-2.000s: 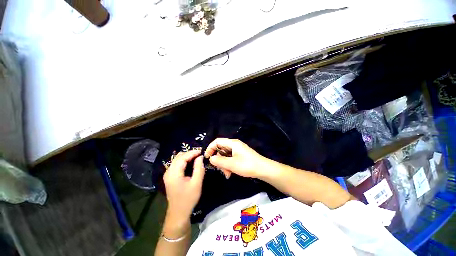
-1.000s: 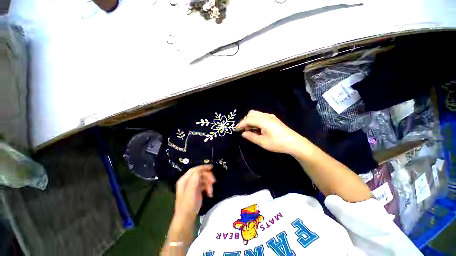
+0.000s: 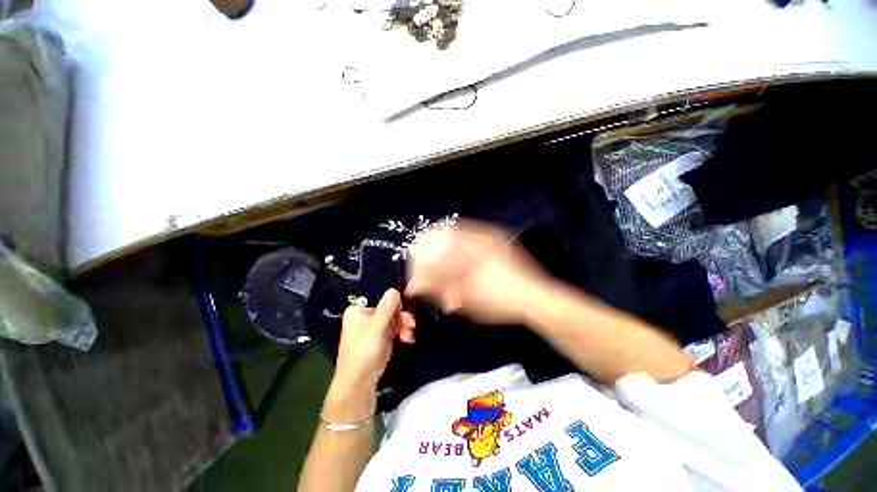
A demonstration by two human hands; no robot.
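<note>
A dark garment [image 3: 567,231] with pale embroidery [image 3: 370,252] lies over the lap, below the table edge. A small pale button [image 3: 358,301] shows on it just above my left hand. My left hand [image 3: 370,332] pinches the dark cloth between thumb and fingers. My right hand [image 3: 463,271] is motion-blurred over the cloth, close to the left fingertips and to their right. What its fingers hold, such as a needle or thread, cannot be made out.
The white table [image 3: 240,125] spans the top, with a button heap [image 3: 428,19] and a long grey strip [image 3: 548,58] beside a thread curl. Bagged garments [image 3: 664,187] and a blue crate [image 3: 839,437] are at right. A dark round object [image 3: 279,296] is left of the garment.
My left hand has moved up and taken hold of the cloth. My right hand has come left and down beside it, covering part of the embroidery.
</note>
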